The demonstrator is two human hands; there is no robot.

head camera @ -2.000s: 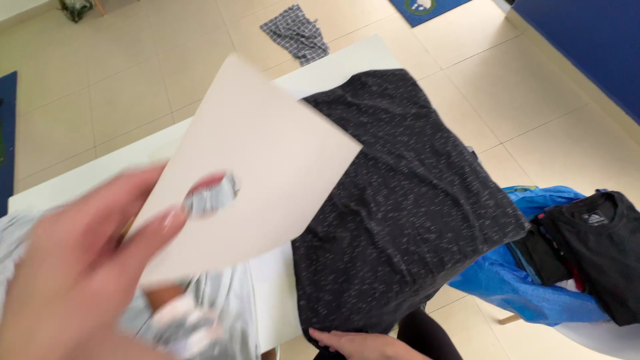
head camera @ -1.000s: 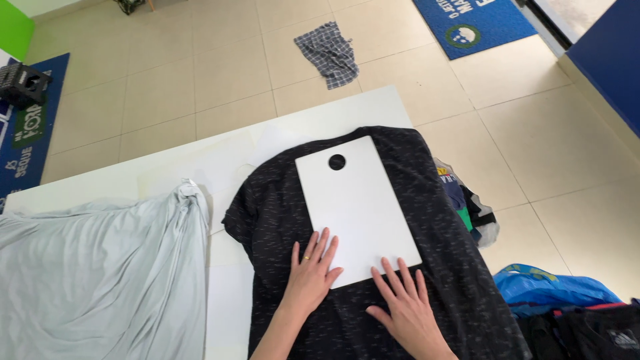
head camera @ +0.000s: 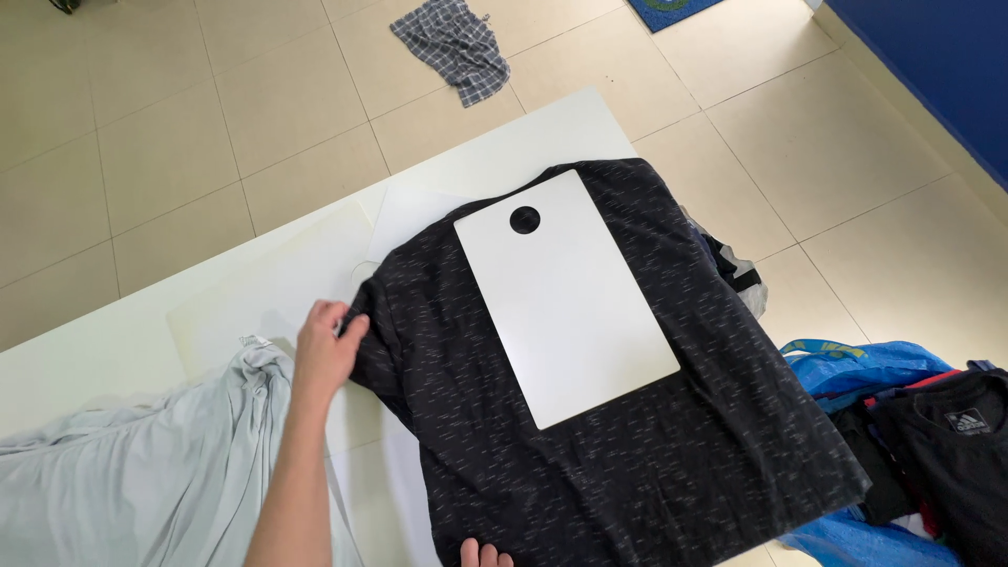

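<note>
A black T-shirt with light flecks (head camera: 630, 441) lies spread on a white table (head camera: 260, 260). On top of it rests a flat white rectangular board (head camera: 571, 315) with a round hole near its far end. My left hand (head camera: 329, 339) pinches the shirt's sleeve at the left side. At the bottom edge of the view, only some fingertips of my right hand (head camera: 484, 554) show, at the shirt's lower left edge; the rest is out of view, and its grip cannot be made out.
A pale grey cloth garment (head camera: 157, 472) lies at the table's left. Right of the table, a blue bag (head camera: 874, 362) holds folded clothes, with a black T-shirt (head camera: 957, 441) on top. Past the far edge, a checked cloth (head camera: 457, 47) lies on the tiled floor.
The board was in my left hand, then lay on the shirt under both hands. Both hands have since left it; the left is at the sleeve, the right at the shirt's lower edge.
</note>
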